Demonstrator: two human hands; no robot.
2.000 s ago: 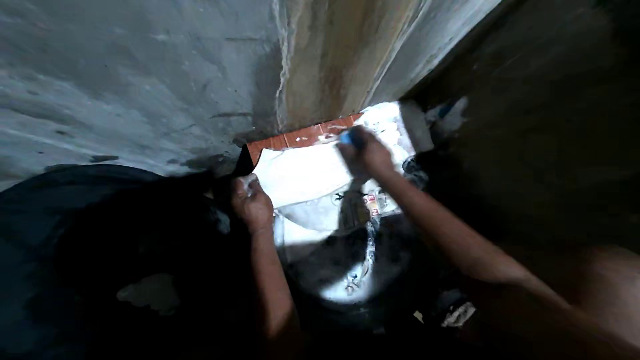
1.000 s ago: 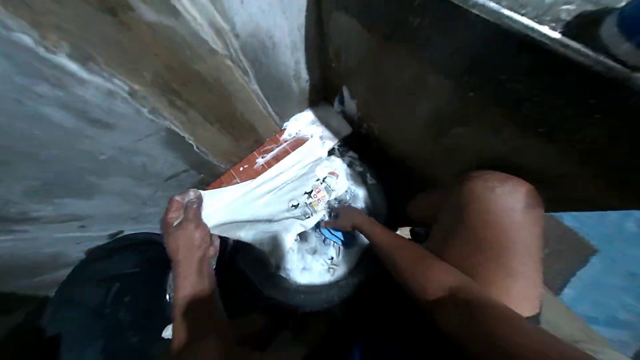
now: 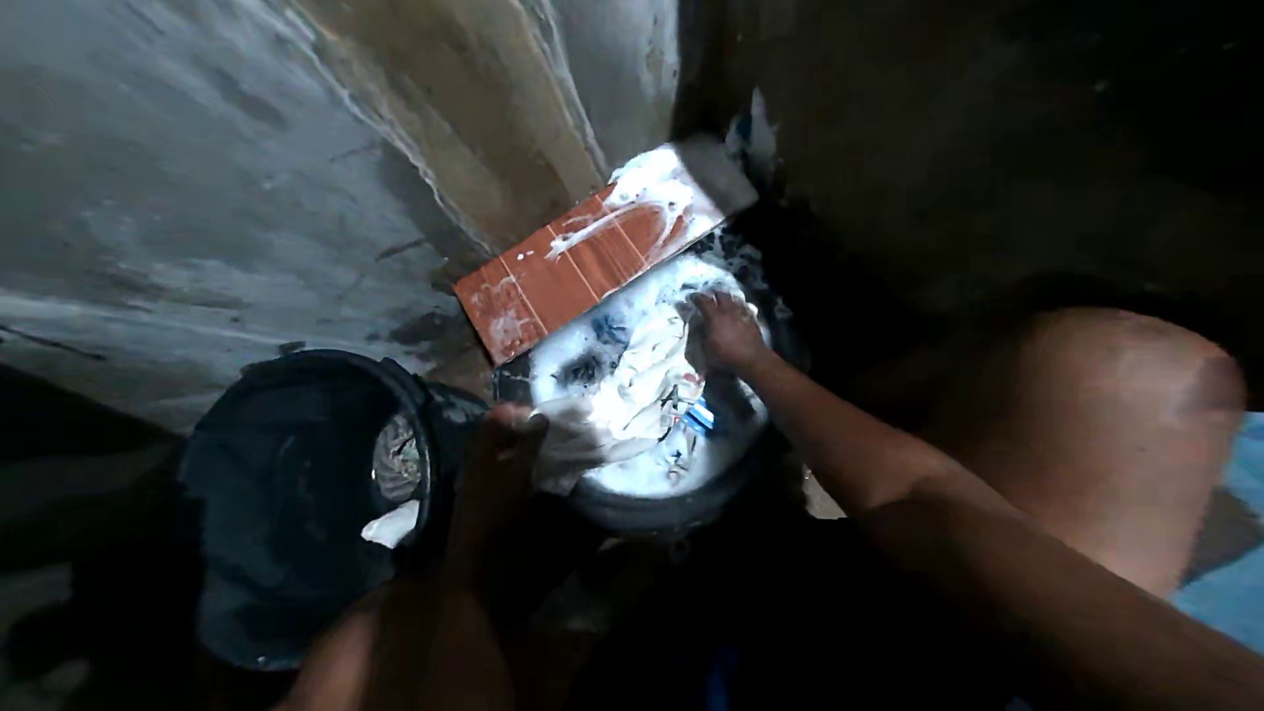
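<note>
A white printed cloth (image 3: 647, 390) lies bunched in the suds of a round dark basin (image 3: 642, 515). My left hand (image 3: 509, 439) grips one end of it at the basin's left side. Over the basin's upper right part, my right hand (image 3: 729, 331) is down in the foam against the cloth; its fingertips are partly hidden, so its hold is unclear. A blue-and-white object (image 3: 698, 417) rests on the cloth below my right hand. Behind the basin lies a reddish-brown tiled board (image 3: 568, 276), with thick foam (image 3: 662, 188) on its right end.
At the left stands a large dark bucket (image 3: 296, 513) with some cloth (image 3: 393, 523) near its right rim. A stained concrete wall (image 3: 197, 178) rises behind. My bare knee (image 3: 1136, 415) is at the right, beside a light blue surface (image 3: 1229, 573).
The cloth was stretched across the tiled board and is now bunched in the basin. My right hand has left the blue object and moved toward the basin's upper right. The tiles are uncovered.
</note>
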